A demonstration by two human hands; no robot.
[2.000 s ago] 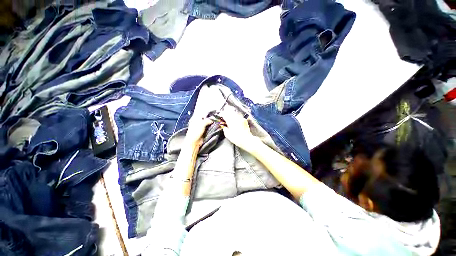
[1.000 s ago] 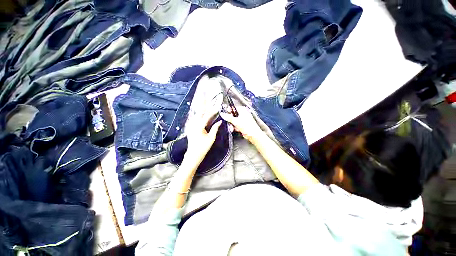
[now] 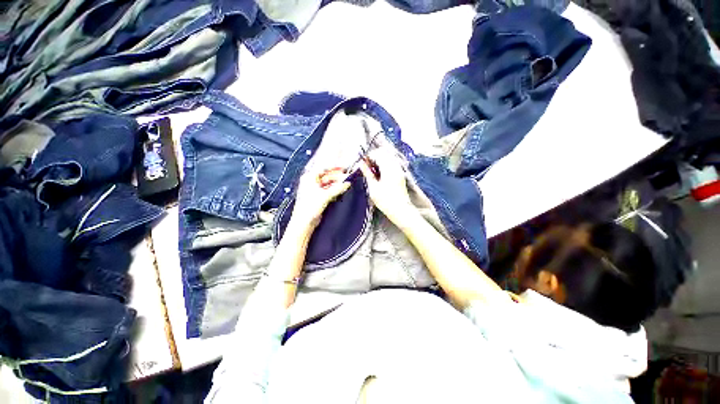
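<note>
An opened denim garment (image 3: 225, 177), blue outside and pale grey inside, lies spread on the white table (image 3: 584, 146). Its curved waistband with small metal dots arches above both hands. A smooth navy oval piece (image 3: 339, 229) lies against the grey inside, below the fingers. My left hand (image 3: 322, 185) pinches the garment at the top of this oval. My right hand (image 3: 385, 183) is close beside it and holds a small dark tool (image 3: 369, 164), which looks like thread snips. Fine detail at the fingertips is blurred.
Denim heaps (image 3: 71, 252) line the left side and upper left. Another denim garment (image 3: 513, 87) lies at upper right. A black phone-like rectangle (image 3: 158, 162) lies left of the work. A person's dark-haired head (image 3: 604, 272) is close at the lower right, beside the table edge.
The navy oval, bunched up two seconds ago, now lies spread below the hands. The tool shows between the right fingers. The view has shifted slightly.
</note>
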